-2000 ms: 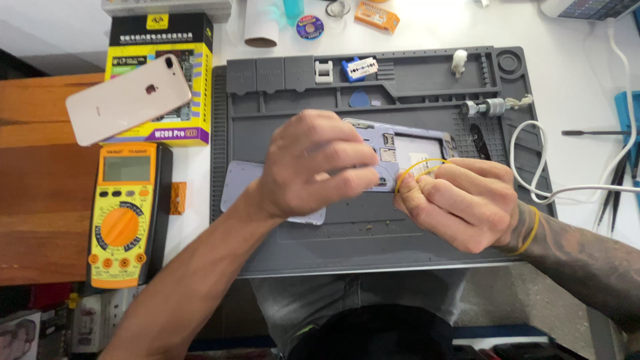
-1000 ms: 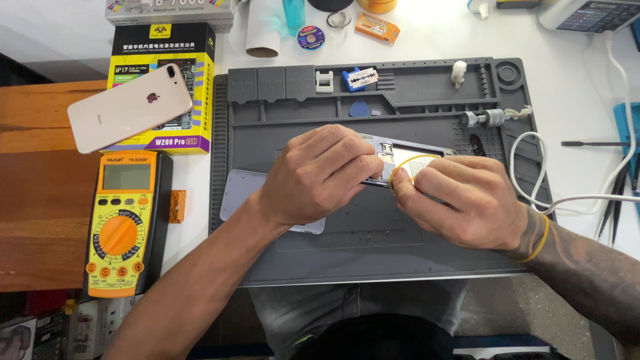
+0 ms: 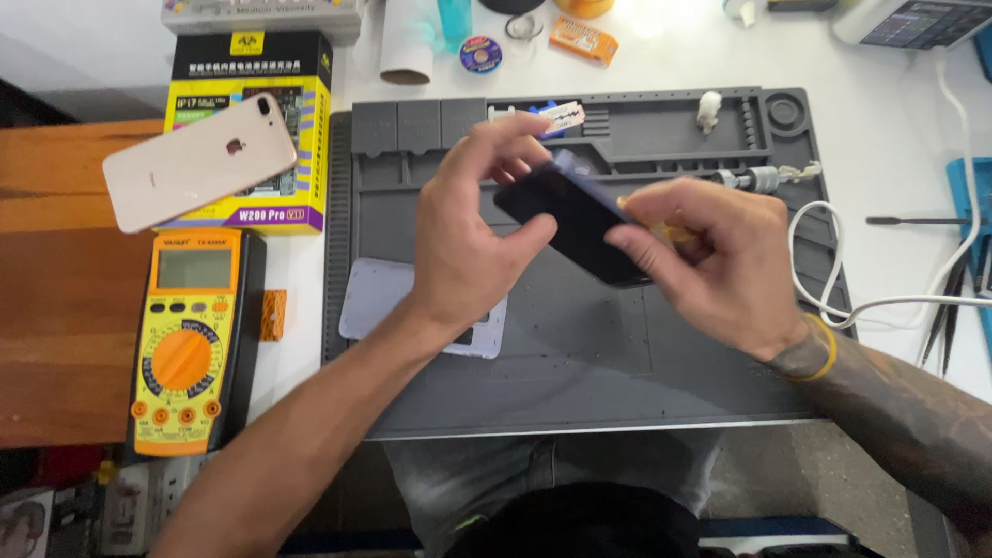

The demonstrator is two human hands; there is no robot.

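A phone [image 3: 577,225] is held tilted above the grey repair mat [image 3: 573,387], its dark screen side showing and partly blurred. My right hand [image 3: 705,256] grips its right end between thumb and fingers; a bit of yellow band shows among those fingers, and another yellow band [image 3: 828,349] is round the wrist. At the phone's left end is my left hand [image 3: 480,225], thumb along the screen side and fingers spread; whether they press on it I cannot tell. Below that hand a lilac phone back cover [image 3: 380,298] lies on the mat, partly hidden by the wrist.
A multimeter [image 3: 182,341] and a pink phone [image 3: 201,163] on a yellow box [image 3: 310,139] are at the left. A razor blade [image 3: 564,116] lies at the mat's top trays. White cable [image 3: 837,256] loops over its right edge, near tweezers [image 3: 942,318] and a thin dark tool [image 3: 914,222].
The phone was low over the mat with its open inner side up; it is now raised and turned, screen side showing. My left fingers have spread from their pinch over it.
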